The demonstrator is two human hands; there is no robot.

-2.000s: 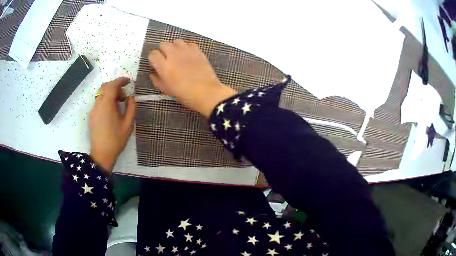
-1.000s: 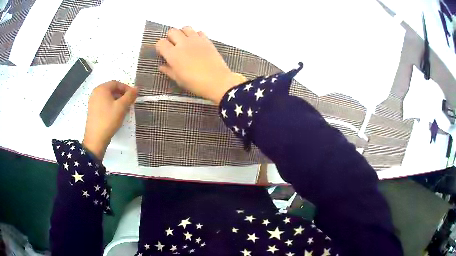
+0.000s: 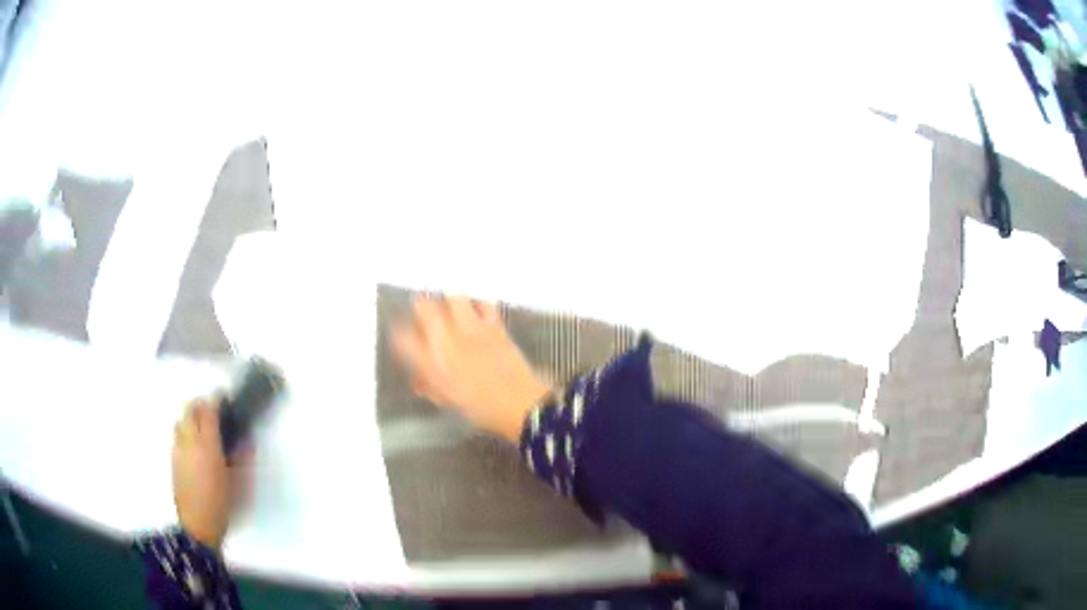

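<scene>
Brown checked fabric (image 3: 477,500) lies flat on the table, its left edge straight. My right hand (image 3: 471,363) rests palm down on its upper left part, fingers a little apart and blurred. A pale narrow strip (image 3: 799,415) runs across the fabric, partly hidden by my right arm. A large white paper pattern (image 3: 668,215) with a curved edge covers the fabric's upper part; glare hides its lines. My left hand (image 3: 205,471) is at the lower end of a black oblong bar (image 3: 253,399), fingers around it, both blurred.
Cut checked pieces (image 3: 238,215) lie at left under a white tapering strip (image 3: 143,256). Black shears (image 3: 995,197) lie at the far right, near a small white pattern (image 3: 1001,292) and a purple scrap (image 3: 1049,346). The off-white table (image 3: 107,411) has a curved front edge.
The view has tilted up, so the table sits lower in the picture. My left hand has left the fabric's left edge and taken hold of the black bar. My right hand stays on the fabric.
</scene>
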